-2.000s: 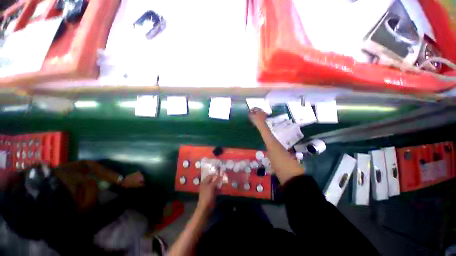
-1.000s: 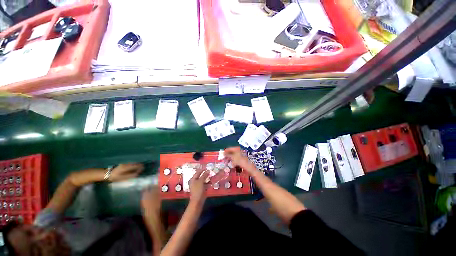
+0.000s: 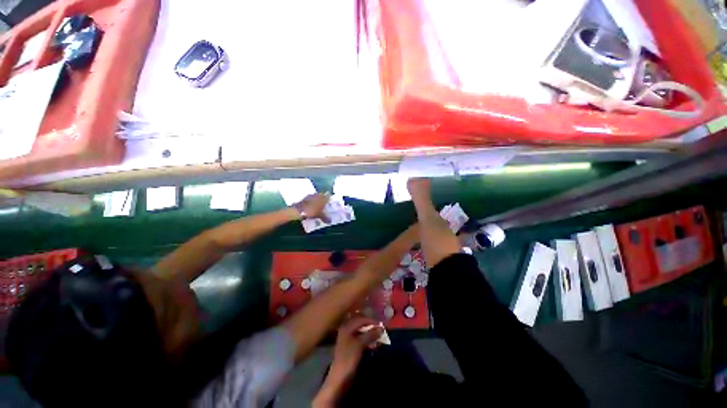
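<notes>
The red foam tray [image 3: 296,265] with round discs lies in front of me, partly covered by another person's arm. My left hand [image 3: 359,336] is at the tray's near edge, closed on a small white piece [image 3: 383,335]. My right hand [image 3: 419,190] reaches to the belt's far edge, at a white card [image 3: 401,188]; its fingertips are blurred and I cannot tell if they grip the card. A crumpled whitish bag [image 3: 320,280] lies on the tray. Small loose parts [image 3: 410,267] lie at its right end.
A neighbour at left reaches over the belt, one hand [image 3: 316,207] at the white cards, the other arm [image 3: 351,291] crossing my tray. White boxes [image 3: 533,283] and a second red tray [image 3: 666,247] stand right, near a metal post [image 3: 574,194]. A shelf holds a smartwatch [image 3: 200,63].
My right hand has gone from the tray to the far cards. My left hand has moved nearer to me with the white piece. The neighbour's arms have reached across the belt and tray.
</notes>
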